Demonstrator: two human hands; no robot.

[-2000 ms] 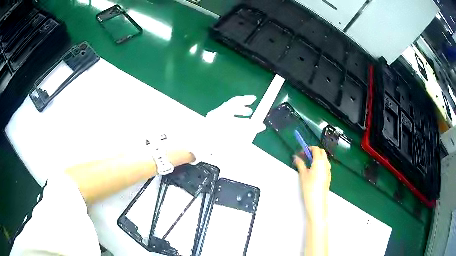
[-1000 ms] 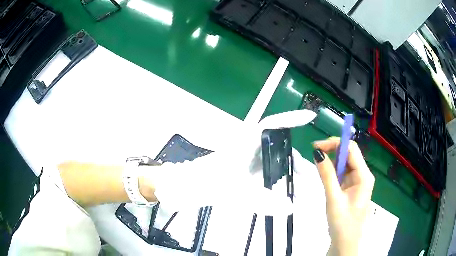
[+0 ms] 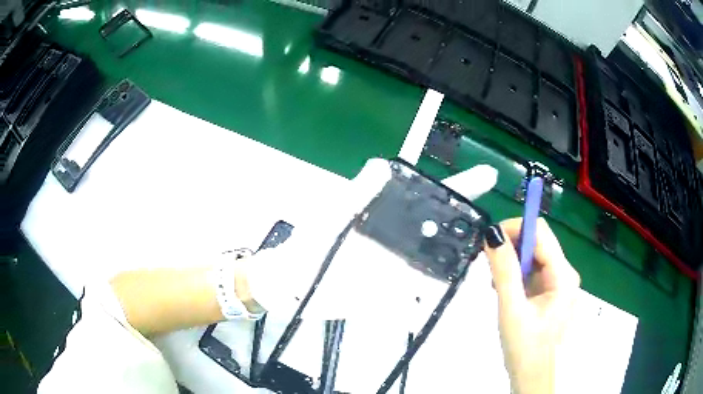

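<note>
A black phone middle frame [image 3: 408,223] is held up over the white sheet, its solid camera end towards the upper right. My left hand [image 3: 339,223], in a white glove, holds it; a gloved finger shows behind its top edge. My right hand [image 3: 532,285], bare with dark nails, holds the slim blue-purple tool [image 3: 530,223] upright. Its thumb is at the frame's camera-end corner; whether it touches is unclear. The tool is right of the frame, apart from it. Waiting frames [image 3: 227,362] lie on the white sheet, partly hidden by my left hand and the held frame.
A separate frame [image 3: 104,131] lies on the white sheet's [image 3: 208,169] left corner. Another frame [image 3: 126,32] lies on the green surface [image 3: 254,100]. A white strip [image 3: 422,127] points away from the sheet. Black trays [image 3: 462,58] stand behind, with a red-rimmed tray [image 3: 583,131] at right and more trays at left.
My left hand has picked up a frame and turned it from edge-on to face up. My right hand has moved from over the green to the frame's corner, still with the tool.
</note>
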